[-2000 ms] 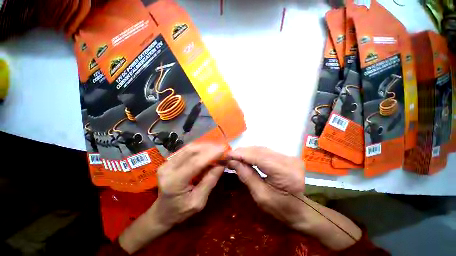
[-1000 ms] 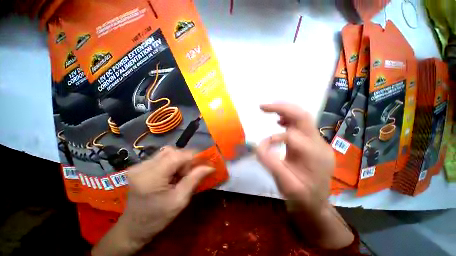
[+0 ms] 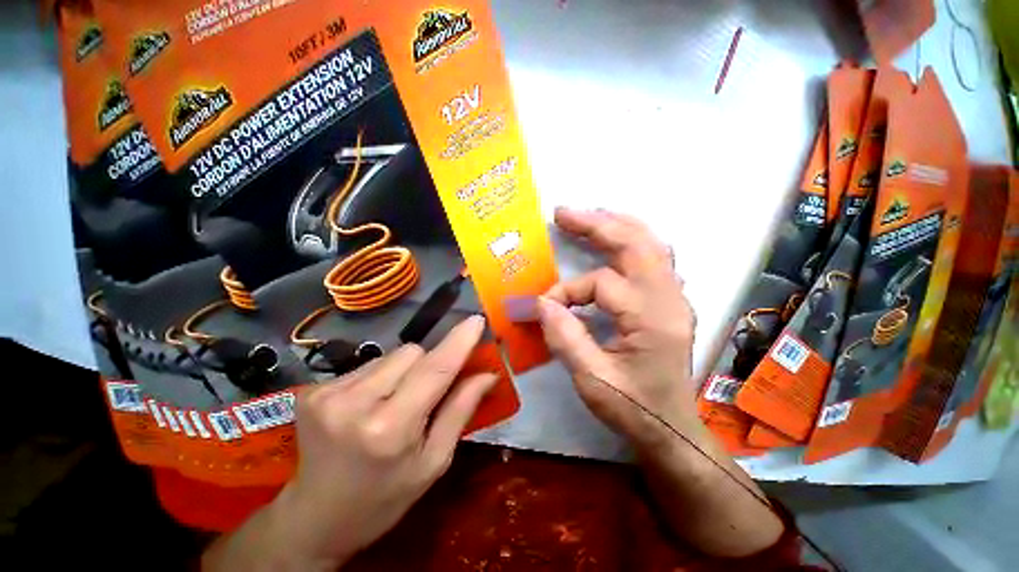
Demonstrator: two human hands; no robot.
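Note:
Flat orange and black cartons [image 3: 369,201] lie fanned on the left, with a yellow side panel [image 3: 486,190] on the top one. My left hand [image 3: 374,430] rests on the lower front of the top carton, fingers near its lower right corner, holding it down. My right hand [image 3: 626,324] pinches a small silvery-purple sticker [image 3: 521,307] between thumb and index finger, at the bottom of the yellow panel. Whether the sticker touches the panel fully cannot be told.
More overlapping cartons [image 3: 894,291] lie at the right, beside a bundle with striped edges [image 3: 963,324]. A thin red mark [image 3: 727,60] is on the white table [image 3: 659,134]. Yellow-green wrapping [image 3: 1000,385] shows at the far right edge. A dark thread runs along my right forearm.
My hands were together at the table edge, then parted. My right hand has brought the sticker to the yellow panel. My left hand has moved onto the cartons, which appear larger and closer.

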